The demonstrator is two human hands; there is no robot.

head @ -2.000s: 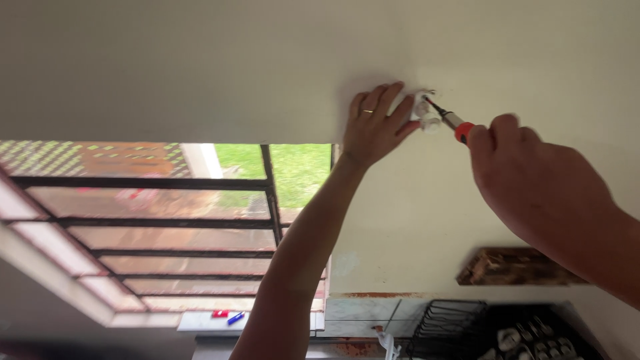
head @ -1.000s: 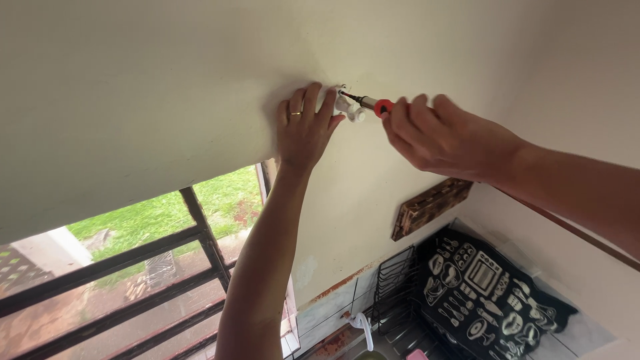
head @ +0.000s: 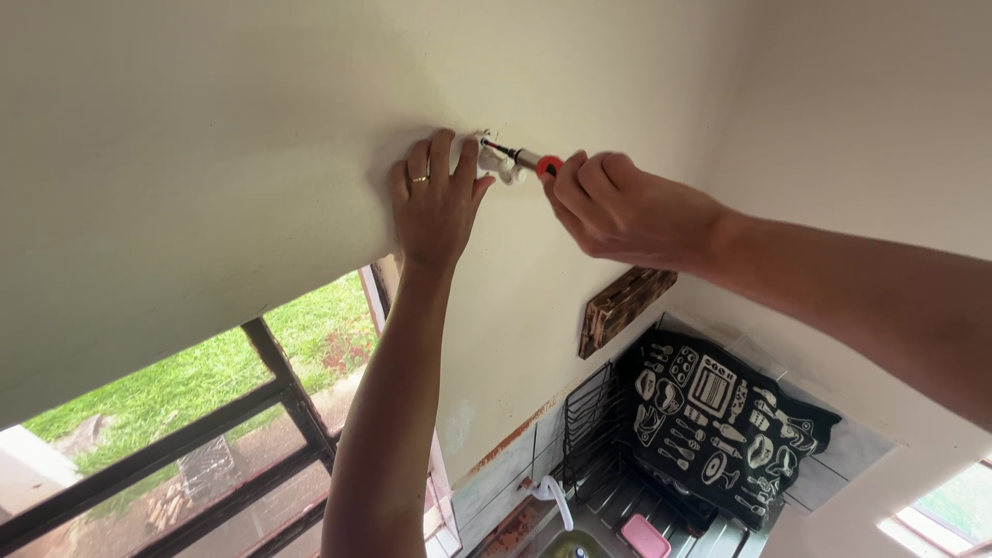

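Observation:
My left hand (head: 436,194), with a ring on one finger, presses flat against the wall beside a white plastic bracket (head: 494,161), its fingertips and thumb at the bracket's edge. My right hand (head: 620,203) grips the handle of a red screwdriver (head: 533,160) with a metal collar. The screwdriver's tip meets the upper part of the bracket, close to my left fingertips. A small damaged spot in the wall shows just above the bracket. The left fingers partly cover the bracket, so how it is fixed cannot be seen.
A barred window (head: 283,372) lies at lower left. Below the hands are a dark wooden block shelf (head: 624,306), a black wire rack (head: 590,418), a printed black cloth (head: 721,434), a white faucet (head: 554,496), a sink (head: 546,542) and a pink dish (head: 645,536).
The view has swung to the right, bringing the sink area further into sight. Both hands stay at the bracket, and the screwdriver's tip remains against it.

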